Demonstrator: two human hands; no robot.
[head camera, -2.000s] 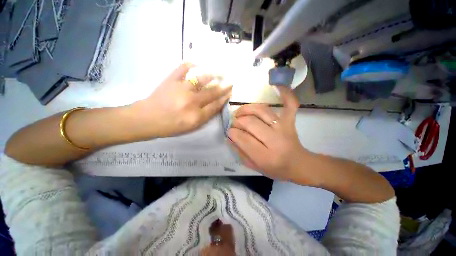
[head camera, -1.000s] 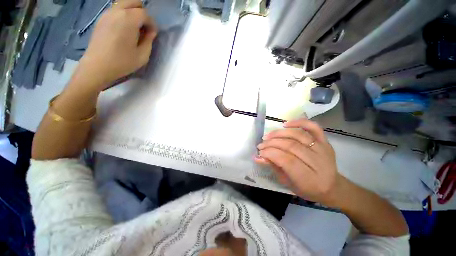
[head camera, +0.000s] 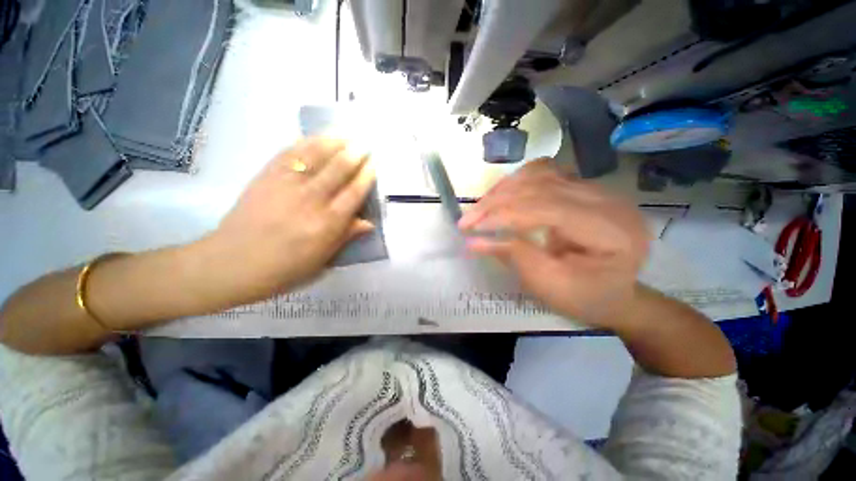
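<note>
A grey fabric piece (head camera: 364, 246) lies flat on the table, left of the needle area, mostly under my left hand (head camera: 298, 209), whose fingers are laid on it. A narrow folded grey strip (head camera: 441, 183) runs down from the bright needle area. My right hand (head camera: 563, 235) is blurred and pinches the strip's lower end between thumb and fingers. The presser foot and needle area of the sewing machine (head camera: 413, 75) is washed out by the lamp glow, so the strip's upper end is hard to see.
A stack of grey cut pieces (head camera: 155, 85) lies at upper left. A grey-blue block (head camera: 504, 144) hangs right of the needle. A blue round object (head camera: 671, 129) and small grey pieces (head camera: 589, 131) are farther right. Red-handled scissors (head camera: 800, 256) lie at the right end. A printed scale (head camera: 319, 308) runs along the front edge.
My left hand has come back from the stack to beside the needle, now with a grey piece under it. My right hand remains at the strip. The view has shifted.
</note>
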